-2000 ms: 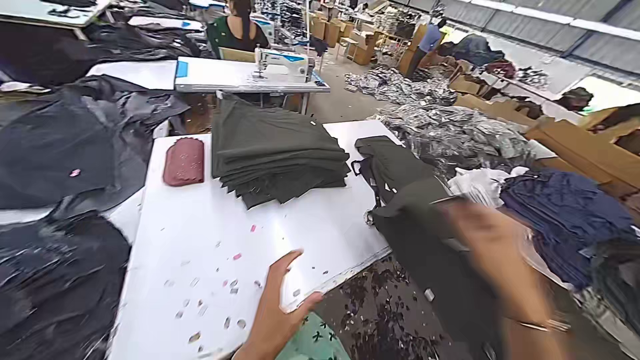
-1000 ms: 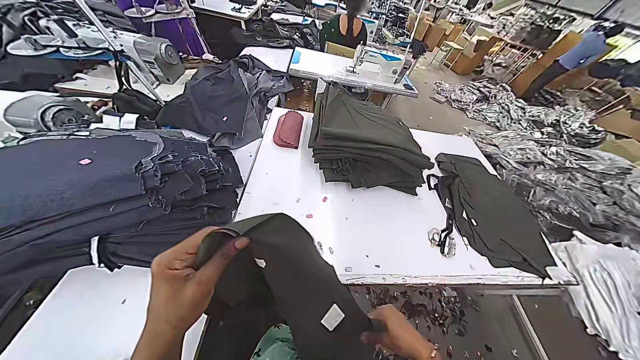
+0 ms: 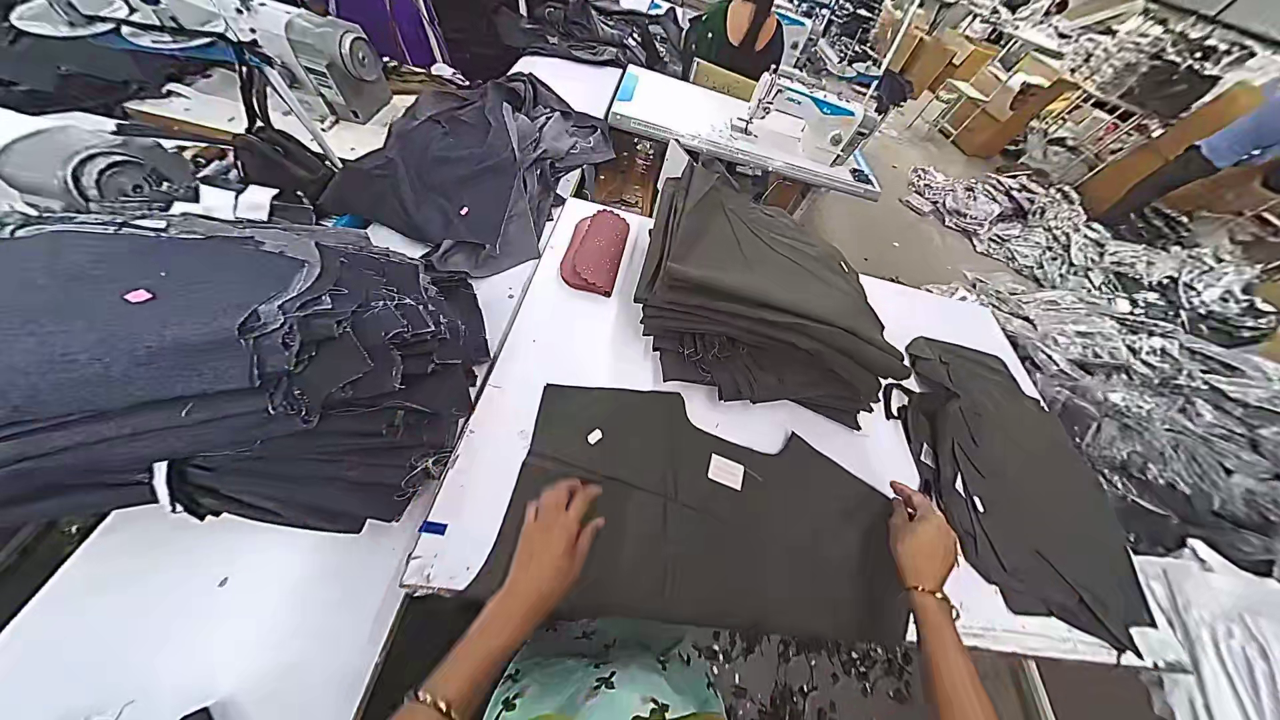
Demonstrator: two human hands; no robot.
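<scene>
A dark olive cut fabric panel [image 3: 690, 520] lies spread over the near edge of the white table [image 3: 520, 360], with a white label [image 3: 726, 472] and a small white sticker [image 3: 595, 436] on it. My left hand [image 3: 556, 535] rests on the panel's left part, fingers slightly bent. At the panel's right edge, my right hand [image 3: 918, 530] has its fingertips on the cloth; whether they pinch it is unclear. Behind the panel stands a stack of dark olive fabric pieces [image 3: 760, 290], with a dark red scalloped case [image 3: 597, 252] to its left. Another dark olive piece [image 3: 1010, 480] lies at the right.
Dark denim pieces [image 3: 200, 370] are piled at the left, with more dark cloth [image 3: 470, 160] behind. A sewing machine [image 3: 815, 115] stands on a table beyond the stack. Plastic-wrapped bundles [image 3: 1130, 300] cover the floor at the right. One person sits ahead; another is at far right.
The dark olive panel, held in both hands above the near edge one second ago, now lies spread on the table. My left hand has moved onto its surface.
</scene>
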